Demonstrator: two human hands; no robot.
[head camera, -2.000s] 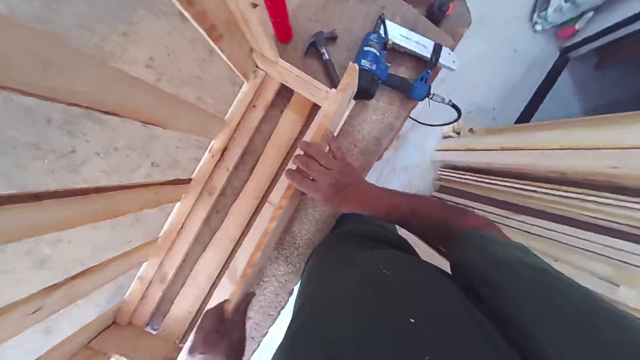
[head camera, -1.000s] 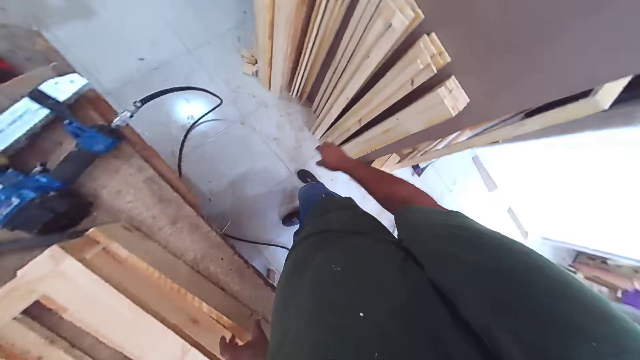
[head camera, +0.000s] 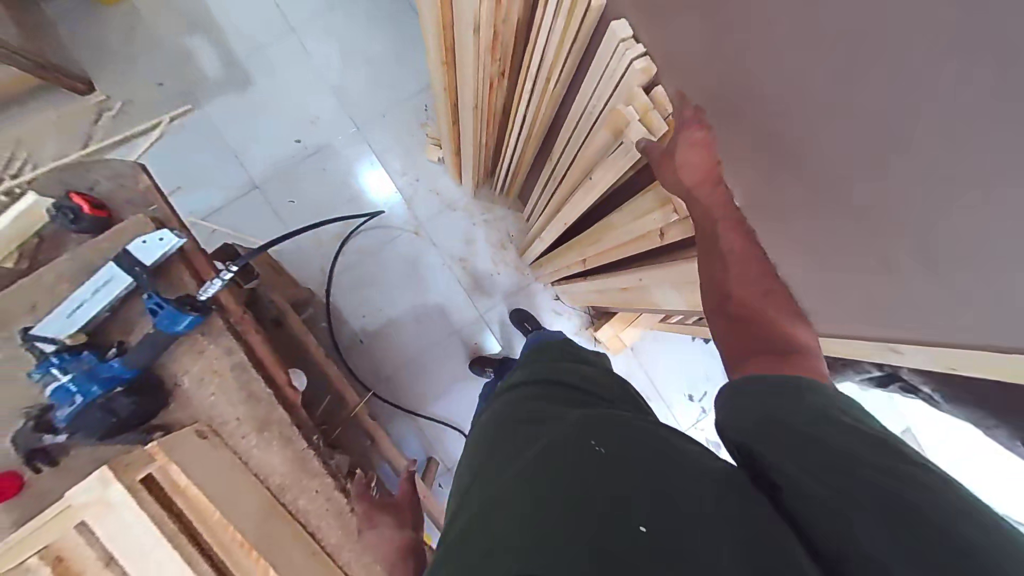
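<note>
My right hand (head camera: 690, 152) reaches out at the ends of a bundle of wooden strips (head camera: 596, 160) that lean against a brown panel; its fingers are spread around the strip ends, and whether they grip is unclear. My left hand (head camera: 390, 524) is low in the view beside the workbench edge, fingers apart and holding nothing visible. On the particleboard workbench (head camera: 240, 416) lie a blue pneumatic nailer (head camera: 88, 384) with a silver magazine and, below it, a wooden frame (head camera: 160, 512).
A black air hose (head camera: 332, 312) loops from the nailer over the tiled floor. A red and black tape measure (head camera: 80, 212) lies at the bench's far end. More boards (head camera: 488, 88) stand along the brown panel (head camera: 848, 176). Wood scraps lie on the floor at the upper left.
The view has swung from the wooden frame to the leaning strips. My right hand has left the frame and reached to the strip ends. My left hand, earlier on the frame, is now off it.
</note>
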